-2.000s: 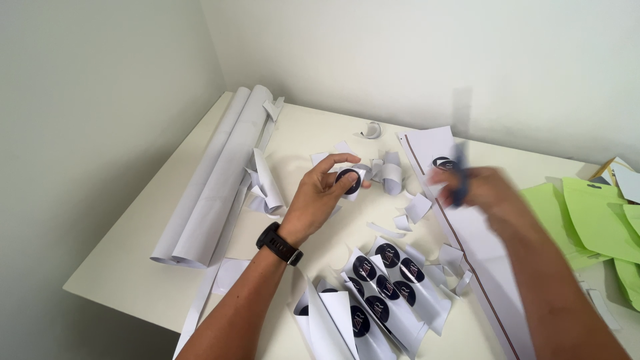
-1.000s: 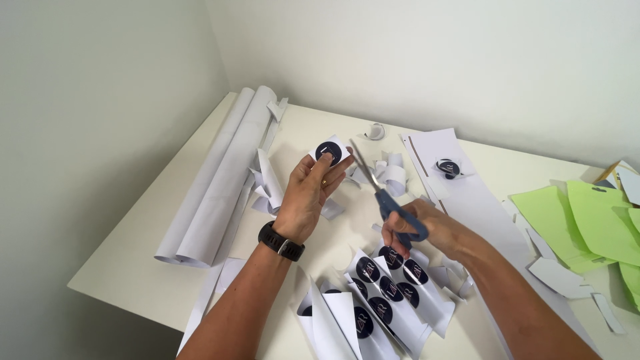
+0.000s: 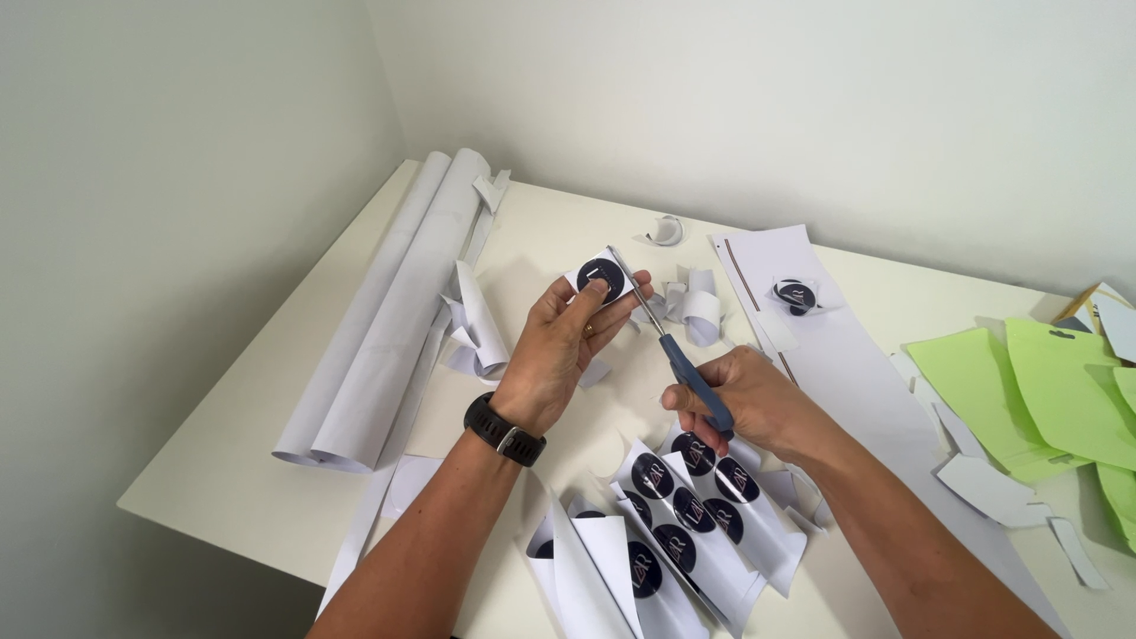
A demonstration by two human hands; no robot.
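Between the thumb and fingers of my left hand [image 3: 572, 333] is a small white paper piece bearing a round black sticker [image 3: 601, 280]. My right hand [image 3: 750, 399] holds scissors with blue handles [image 3: 695, 377]; their blades lie along the right edge of that piece, nearly closed. Below the hands, curled white sheets with several round black stickers [image 3: 679, 548] lie on the table. To the right, a few cut-out stickers [image 3: 796, 295] rest on a long white paper strip [image 3: 834, 355] with a dark line along it.
Two long white paper rolls [image 3: 390, 311] lie at the left of the white table [image 3: 231, 417]. Curled paper scraps [image 3: 701, 311] are scattered about the middle. Light green cut sheets [image 3: 1056, 390] and more white offcuts [image 3: 990, 488] are at the right. Walls stand behind and at the left.
My right hand has come from above the long strip at the right to my left hand, bringing the scissors to the edge of the held sticker piece.
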